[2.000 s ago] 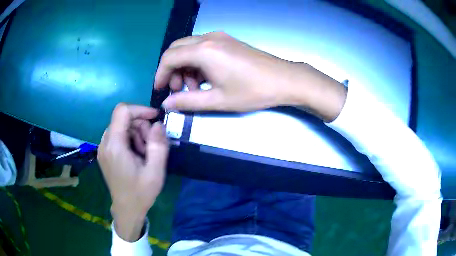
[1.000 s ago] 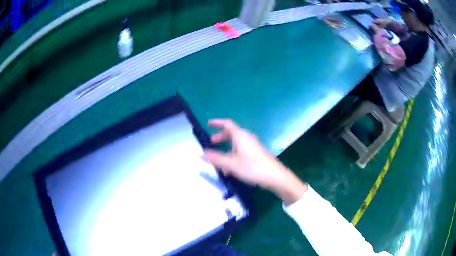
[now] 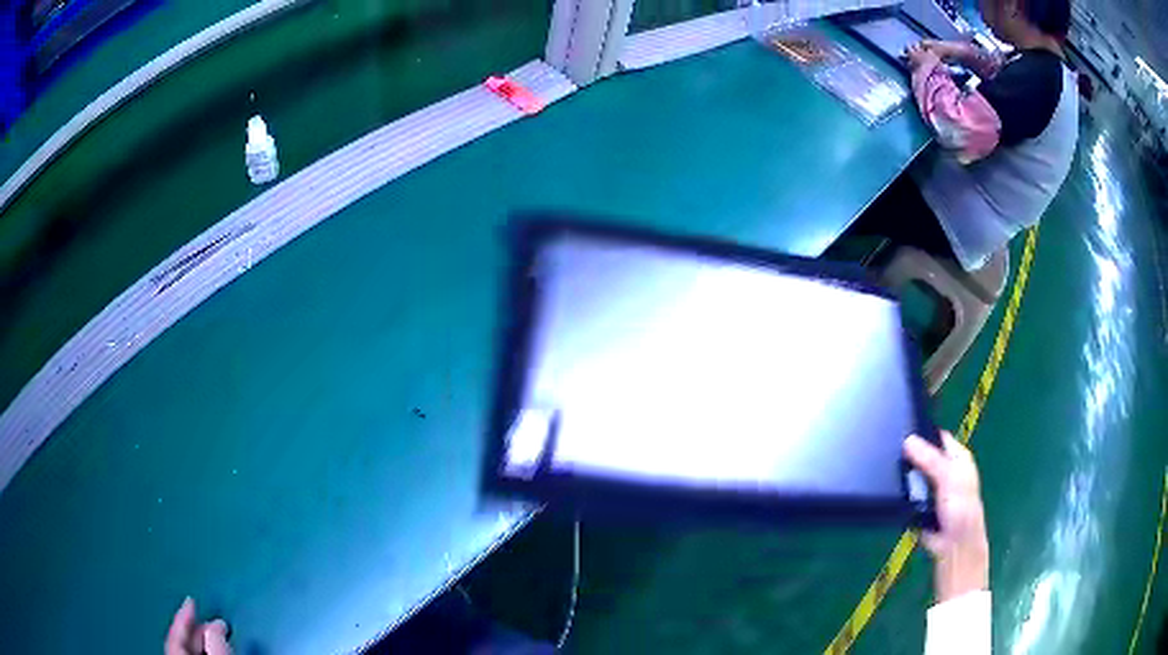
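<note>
The display panel (image 3: 730, 378), with a bright white face and a wide black border, is in the air at the middle right, over the bench's front edge. My right hand (image 3: 950, 502) grips its lower right corner, thumb on the face. A small white corner piece (image 3: 527, 441) sits in the panel's lower left corner. My left hand (image 3: 197, 632) is cut off by the bottom edge at the lower left. Only some fingers show, off the panel, and I cannot tell what the rest of it does.
The green bench (image 3: 320, 422) has an aluminium rail (image 3: 327, 173) along its far side. A thin dark tool (image 3: 202, 256) and red tape (image 3: 514, 94) lie on the rail. A white bottle (image 3: 260, 151) stands beyond it. A person (image 3: 999, 141) sits at the right on a stool (image 3: 954, 301).
The panel has been lifted and moved right, and it is turned. My right hand has moved right and down to its corner. Fingers of my left hand now show at the lower left.
</note>
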